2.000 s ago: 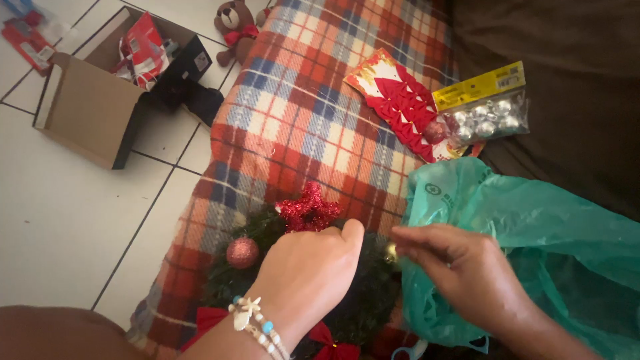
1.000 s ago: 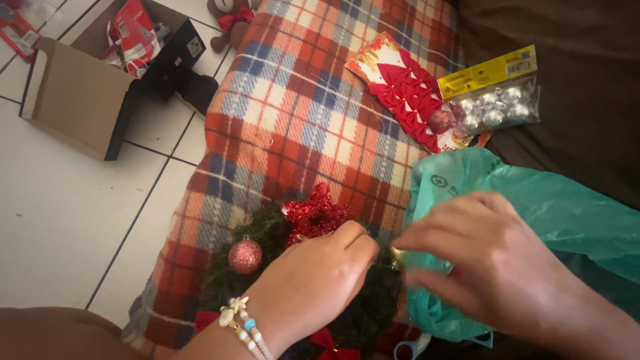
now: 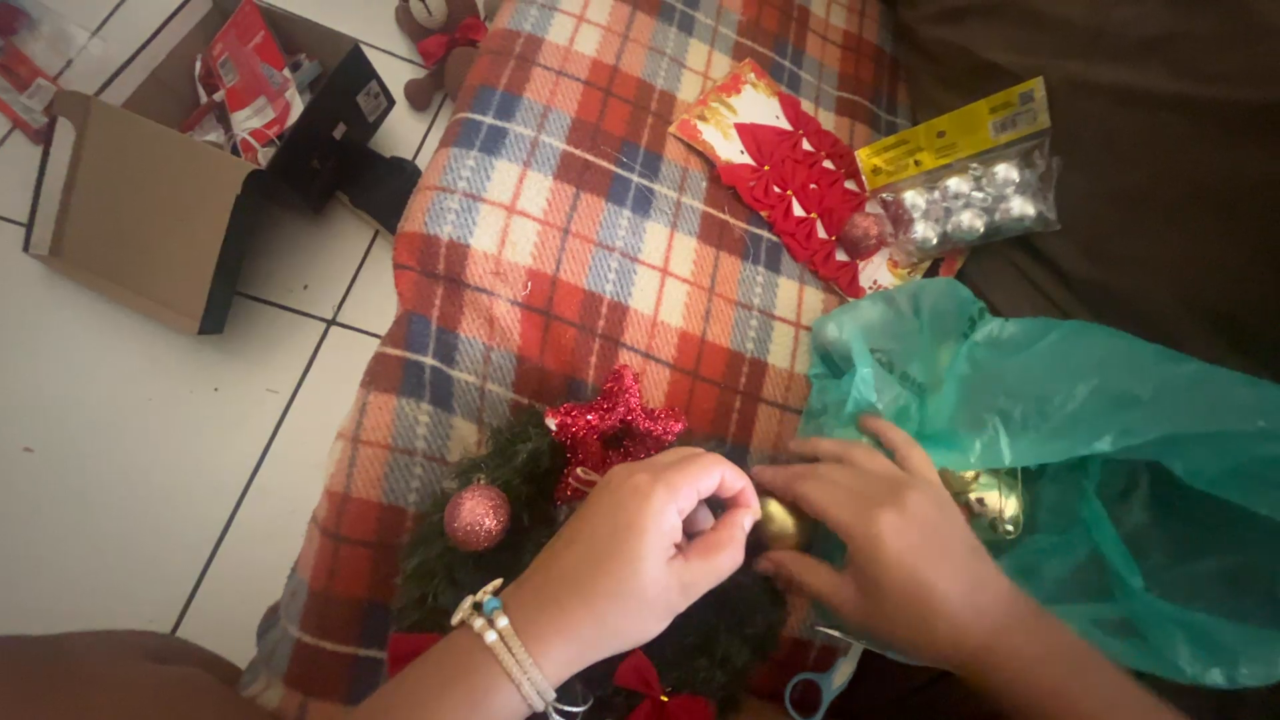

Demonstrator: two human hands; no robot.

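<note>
A green artificial wreath [image 3: 480, 570] lies at the bottom middle, bearing a red glitter star [image 3: 618, 420], a pink glitter ball [image 3: 477, 516] and a red bow [image 3: 655, 690]. Above its right part, my left hand [image 3: 650, 540], with beaded bracelets at the wrist, pinches thumb and forefinger together; what lies between them is too small to tell. A gold ball [image 3: 780, 523] hangs or rests right beside those fingertips. Around the ball's right side my right hand [image 3: 880, 530] has its fingers spread, and whether it touches the ball is unclear. My arm and hand hide part of the wreath.
On the plaid blanket [image 3: 600, 220] lie a card of red bows [image 3: 800, 190] and a bag of silver balls [image 3: 965, 210]. A green plastic bag [image 3: 1100, 400] with gold ornaments is at right, light-blue scissors [image 3: 825, 690] below. An open box [image 3: 150, 210] and a teddy bear [image 3: 450, 45] are at upper left.
My right hand's fingers have spread and now surround the gold ball, which shows more plainly. My left hand stays over the wreath in a pinch.
</note>
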